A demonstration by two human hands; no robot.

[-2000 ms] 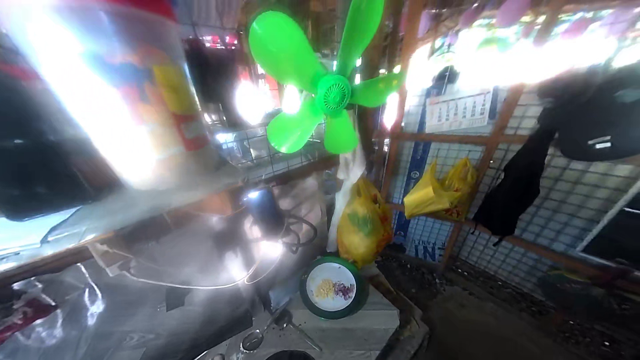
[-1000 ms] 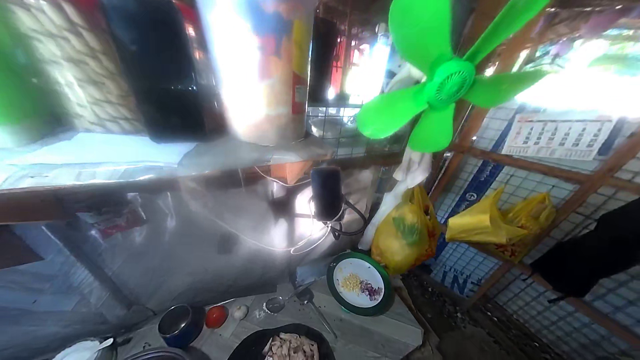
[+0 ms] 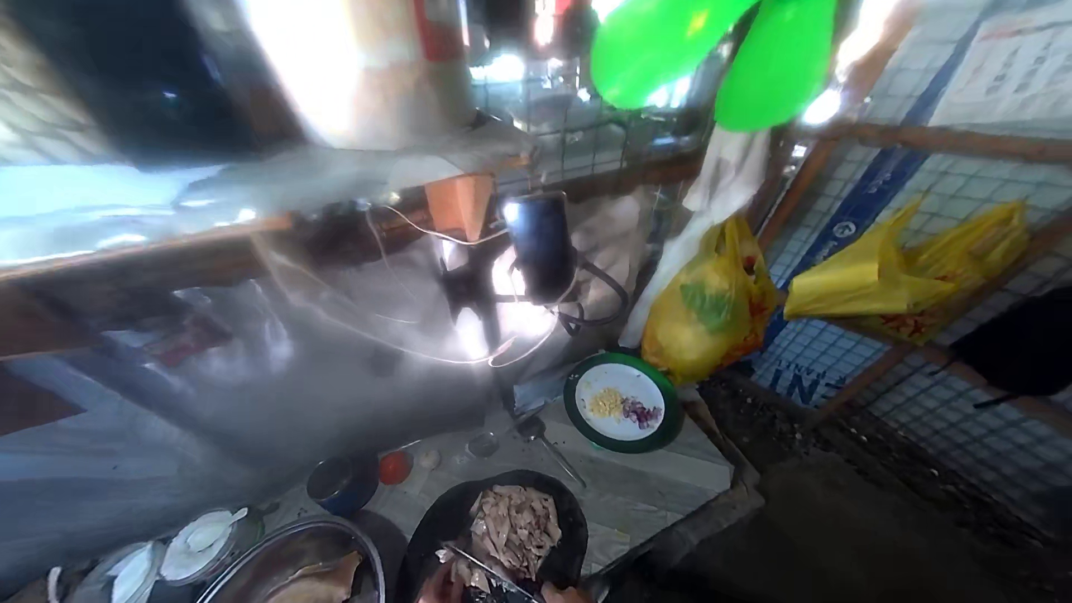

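Note:
Sliced meat (image 3: 515,523) is heaped on a round dark board (image 3: 427,523) at the bottom of the head view. A knife (image 3: 490,571) lies slanted across the near side of the heap. Its lower right end runs to my right hand (image 3: 565,594), which is closed at the handle and mostly cut off by the lower edge. My left hand (image 3: 440,584) is at the board's lower left, its fingers against small meat pieces beside the blade. How firmly they hold them is hidden. A green-rimmed plate (image 3: 576,419) with chopped yellowish and purple bits stands behind, to the right.
A metal bowl (image 3: 378,557) with a larger piece inside, a dark blue cup (image 3: 339,486), a tomato (image 3: 394,468) and lidded tubs (image 3: 201,544) stand left. A spoon-like utensil (image 3: 557,456) lies near the plate. A yellow bag (image 3: 695,322) hangs behind; green fan blades (image 3: 775,67) are above.
The view has swung down and left. Both hands and the knife now show at the lower edge; they were out of view before.

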